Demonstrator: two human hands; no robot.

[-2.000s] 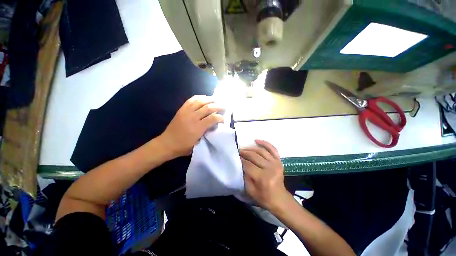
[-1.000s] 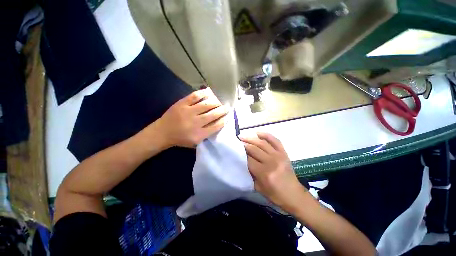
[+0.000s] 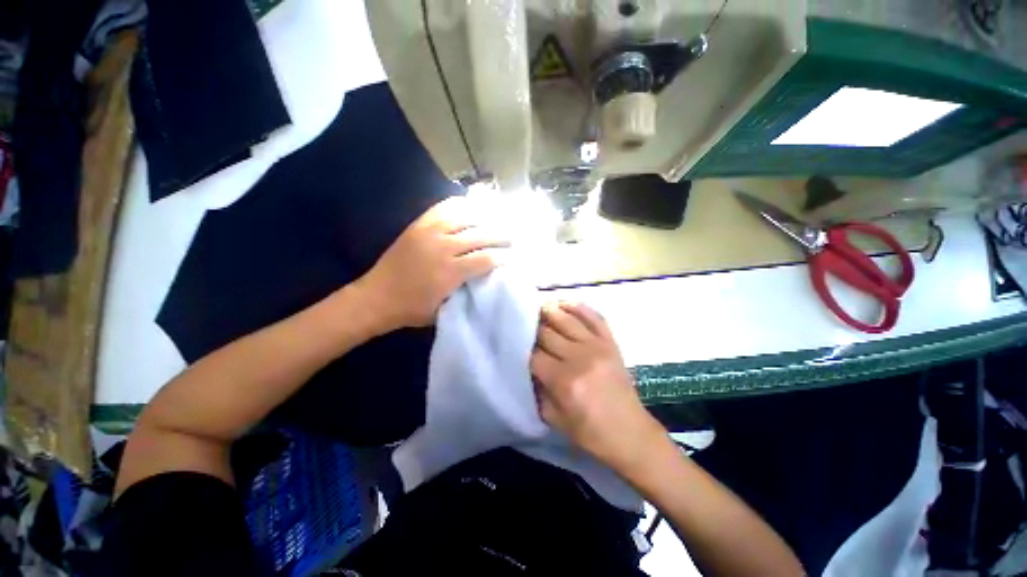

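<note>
The white panel (image 3: 479, 361) runs from the brightly lit presser foot area (image 3: 560, 203) down over the table edge onto my lap. My left hand (image 3: 434, 265) lies on the cloth just left of the needle, fingers towards the foot. My right hand (image 3: 583, 378) holds the right edge of the white panel near the table edge, fingers curled. A large dark panel (image 3: 304, 225) lies flat on the left, partly under my left forearm. Glare hides the needle and the seam.
Red-handled scissors (image 3: 850, 265) lie right of the needle. A black rectangular object (image 3: 645, 201) lies on the machine bed. Dark panels (image 3: 208, 90) are stacked at the upper left beside a brown board (image 3: 68, 282). A blue crate (image 3: 310, 502) stands under the table. Dark and white fabric (image 3: 833, 462) hangs at the lower right.
The white panel's lower part has spread down and left onto my lap. My right hand has moved slightly up, its fingers more curled on the cloth edge. The view tilted and came back.
</note>
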